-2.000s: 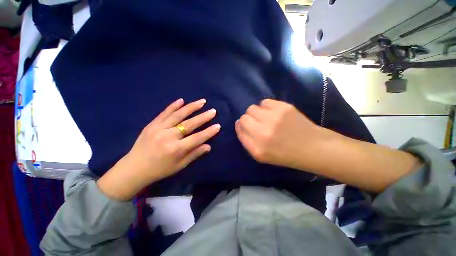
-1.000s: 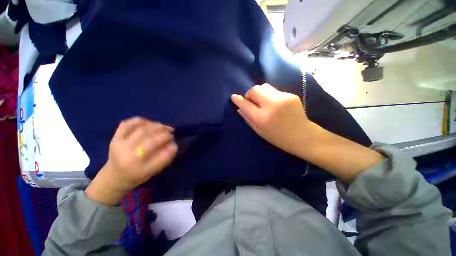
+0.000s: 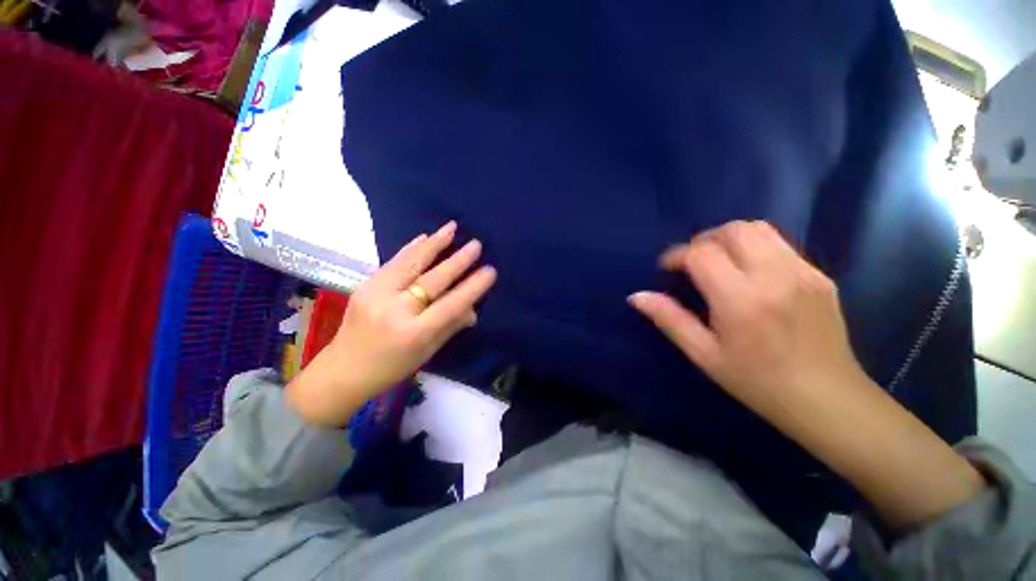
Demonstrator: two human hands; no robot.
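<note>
A large navy panel [image 3: 591,148] lies over the table and hangs toward my lap, with a pale stitched line near its right edge. My left hand [image 3: 398,312] rests on the panel's lower left edge, palm down, fingers spread. My right hand [image 3: 761,306] is over the middle right of the panel, thumb and fingers apart, fingertips slightly blurred. No cloth shows pinched in either hand.
The white table edge with a printed board [image 3: 312,159] is at left. A blue plastic basket [image 3: 216,340] stands below it, beside red cloth [image 3: 102,250]. Part of the sewing machine head [image 3: 1011,136] shows at the right edge.
The view has swung left, so the machine is mostly out of the picture. My left hand has opened flat on the panel. My right hand has let go of the fold, and the cloth there lies flatter.
</note>
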